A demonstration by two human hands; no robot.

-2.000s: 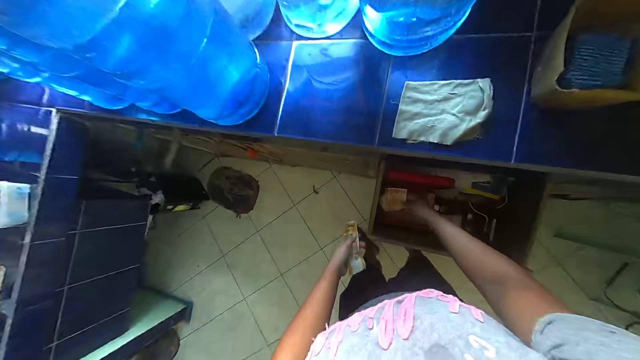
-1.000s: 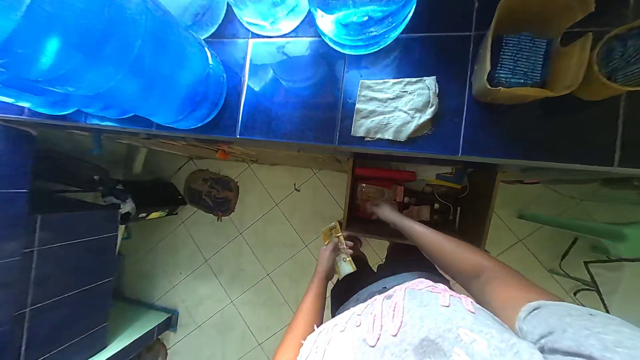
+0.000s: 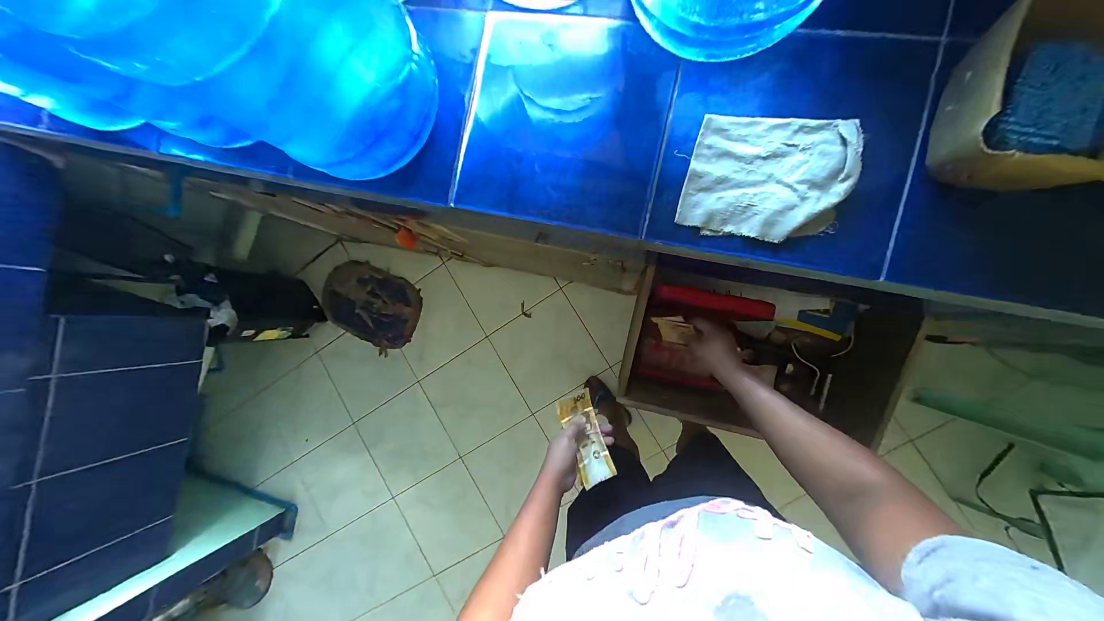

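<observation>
My left hand (image 3: 567,450) holds yellow-orange banknotes (image 3: 590,440) over the tiled floor, left of my legs. My right hand (image 3: 718,347) reaches into an open wooden drawer (image 3: 636,332) under the blue-tiled counter, with a paper banknote (image 3: 674,330) between its fingers. In the drawer, a red case (image 3: 716,302) lies at the back, close above that hand. A blue and yellow object (image 3: 821,321) and a white cable (image 3: 808,366) lie to the right. My right hand and the shade hide part of the drawer's contents.
Blue water jugs (image 3: 345,95) stand on the blue-tiled counter (image 3: 569,164). A folded cloth (image 3: 769,177) and a cut-open container (image 3: 957,129) with blue items lie further right. Beneath the counter sit a round brown object (image 3: 373,304) and a black box (image 3: 267,304) on the floor.
My right hand has stayed in or over the drawer, shifting slightly within it. My left hand still holds the banknotes. The view has swung sideways and back.
</observation>
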